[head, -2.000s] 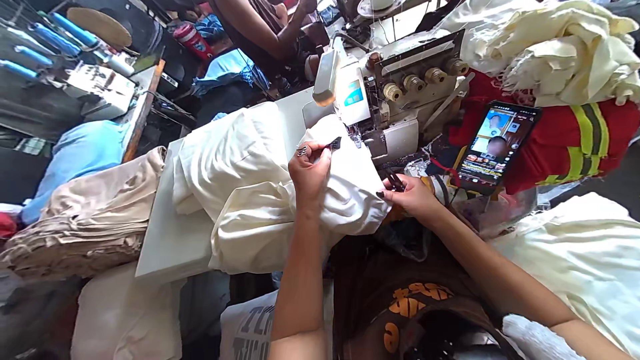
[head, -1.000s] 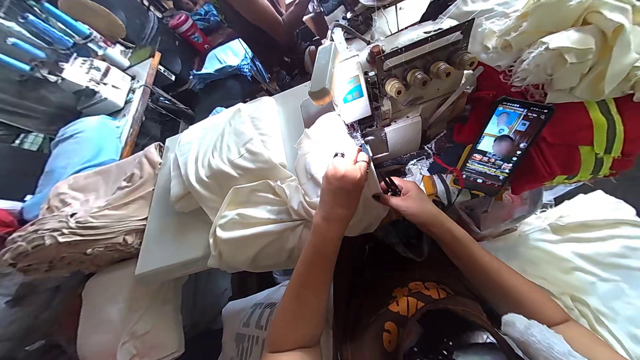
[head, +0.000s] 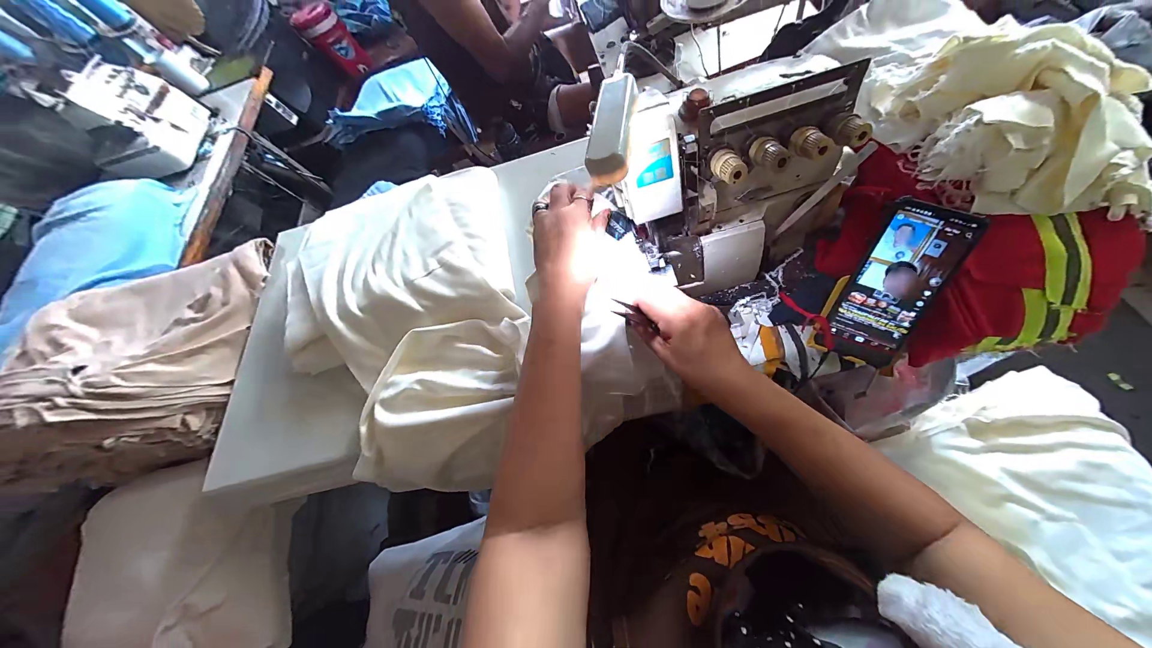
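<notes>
Cream fabric (head: pixel 423 261) lies bunched over the white table of an overlock sewing machine (head: pixel 720 207). My left hand (head: pixel 567 229) is on the fabric beside the presser foot, below the lamp head, its fingers bent over the cloth; a small dark thing shows by its fingertips. Close to the machine's front edge, my right hand (head: pixel 688 333) is closed around small dark thread snips (head: pixel 637 315), with the pointed tips toward the fabric. Glare washes out the cloth between the hands, so the seam cannot be seen.
A phone (head: pixel 904 279) with a lit screen rests on red cloth with yellow stripes (head: pixel 1035 288). Cream cloth heaps (head: pixel 1017 99) stand at the right. Folded beige fabric (head: pixel 135 342) is at the left. Another person's arm (head: pixel 477 36) is beyond the table.
My left hand has moved up along the fabric, toward the lamp head. My right hand has come inward over the cloth, and the snips now point toward the left.
</notes>
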